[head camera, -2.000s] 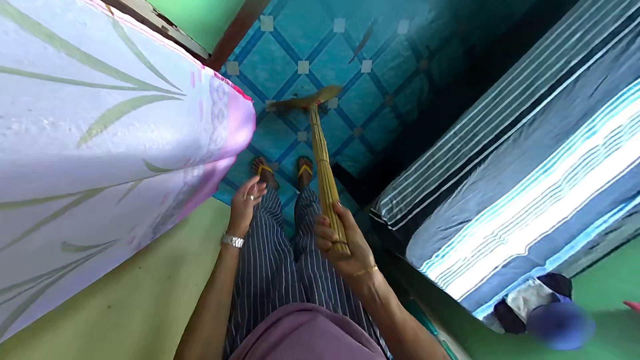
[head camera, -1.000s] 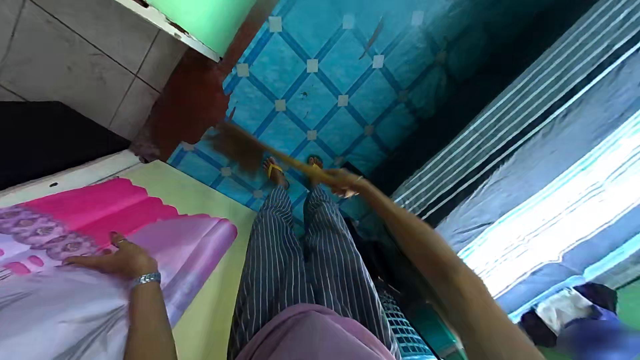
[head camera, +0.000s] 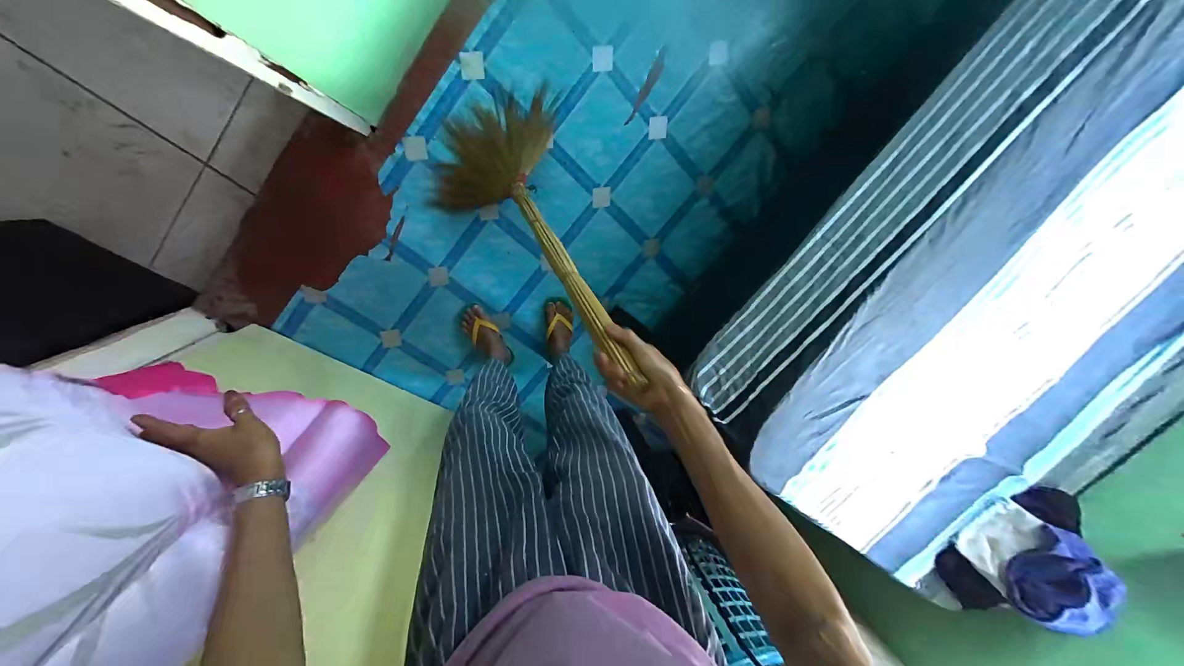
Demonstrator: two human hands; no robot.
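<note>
My right hand (head camera: 643,370) grips the end of the long bound-stick handle of a soft grass broom (head camera: 575,282). The fanned bristles, a little blurred, lie over the blue patterned floor covering (head camera: 592,148), beyond my sandalled feet. At the left, my left hand (head camera: 227,439) rests its open palm and spread fingers against a white and pink curtain (head camera: 338,444), pushing it into folds by the yellow-green wall. A metal watch or bracelet is on the left wrist.
A doorway with a worn red threshold (head camera: 314,203) and grey tiles (head camera: 120,111) lies at upper left, beside a green door (head camera: 324,46). At right stands a bed with striped bedding (head camera: 925,324). Clothes (head camera: 1017,555) and a teal plastic basket (head camera: 731,592) are at lower right.
The curtain has been moved aside to the left by my left hand, and the doorway shows. The broom head has swung from near the threshold out over the blue floor within the last second.
</note>
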